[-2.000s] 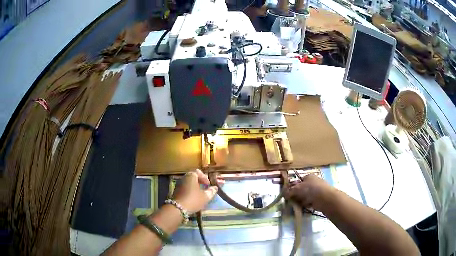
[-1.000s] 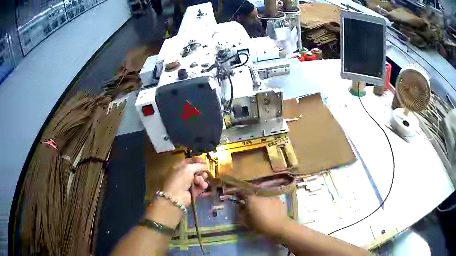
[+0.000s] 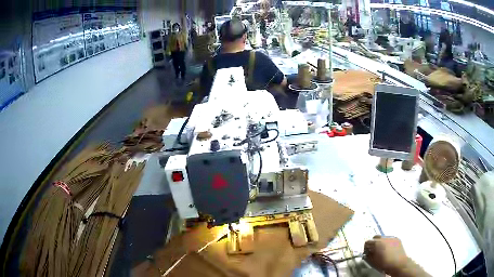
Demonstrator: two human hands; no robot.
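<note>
The brown bag panel (image 3: 330, 213) lies under the yellow pressing frame (image 3: 271, 221) of the white sewing machine (image 3: 216, 186), slanting towards me past the lower edge. A thin pale line crosses the panel left of the needle area. A dark curved strip (image 3: 325, 259) shows at the panel's lower right. My right hand (image 3: 383, 254) is low at the right of the panel, fingers curled. A thin thing reaches left from it, too blurred to tell whether the hand grips it. My left hand is not in view.
Brown strap bundles (image 3: 70, 216) fill the left side beside a black mat (image 3: 143, 224). A control screen (image 3: 394, 121), a small fan (image 3: 441, 159) and a cable stand at the right. Thread cones (image 3: 304, 76) and a seated person (image 3: 238, 59) are behind the machine.
The view has tilted up. The panel has turned and come towards me, covering the template area. My right hand has moved right; my left hand has left the picture.
</note>
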